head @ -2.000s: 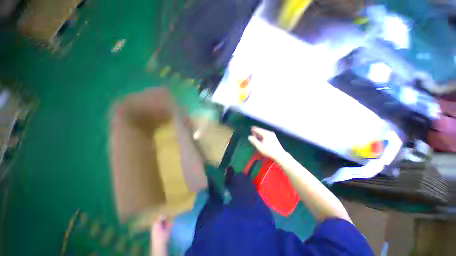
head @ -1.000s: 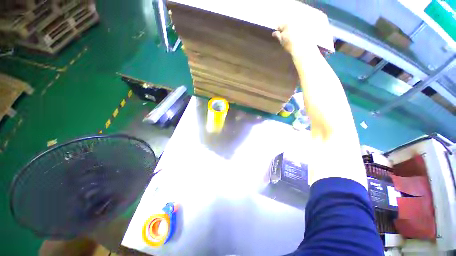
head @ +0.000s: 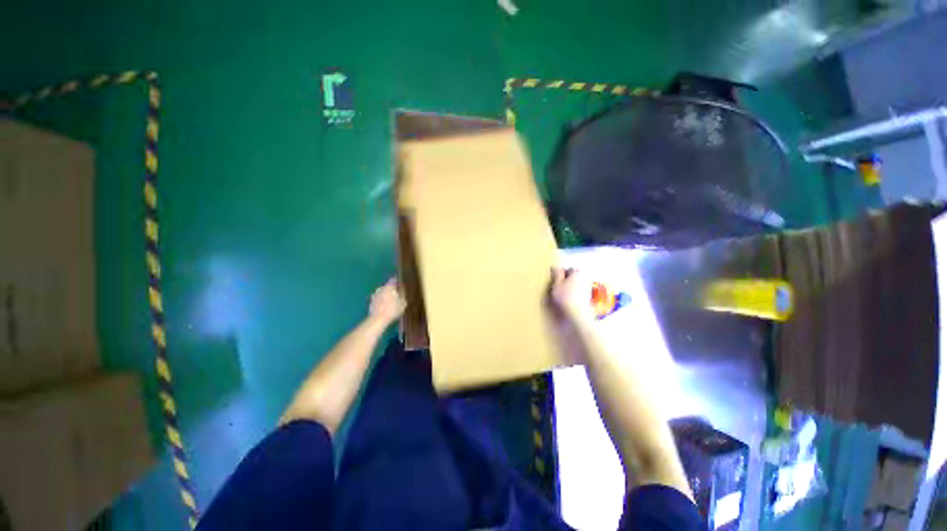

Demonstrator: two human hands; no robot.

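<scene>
A flat tan cardboard pad [head: 483, 259] is in front of me, tilted, over a brown shipping carton [head: 413, 306]. The pad hides most of the carton; only its far end and left side show. My right hand [head: 566, 295] grips the pad's right edge. My left hand [head: 387, 302] is closed at the carton's left edge, its fingers partly hidden.
The metal-topped table [head: 597, 456] is at right with a tape dispenser [head: 603, 300], spare tape rolls [head: 750, 298] and black product boxes [head: 712, 467]. A cardboard stack [head: 862, 316] is beyond. A floor fan [head: 670, 171] stands ahead right. Closed cartons [head: 47, 259] are at far left.
My right hand has moved from the top of the cardboard stack to in front of me, now holding the pad. My view has turned left to the carton, and my left hand has come into view.
</scene>
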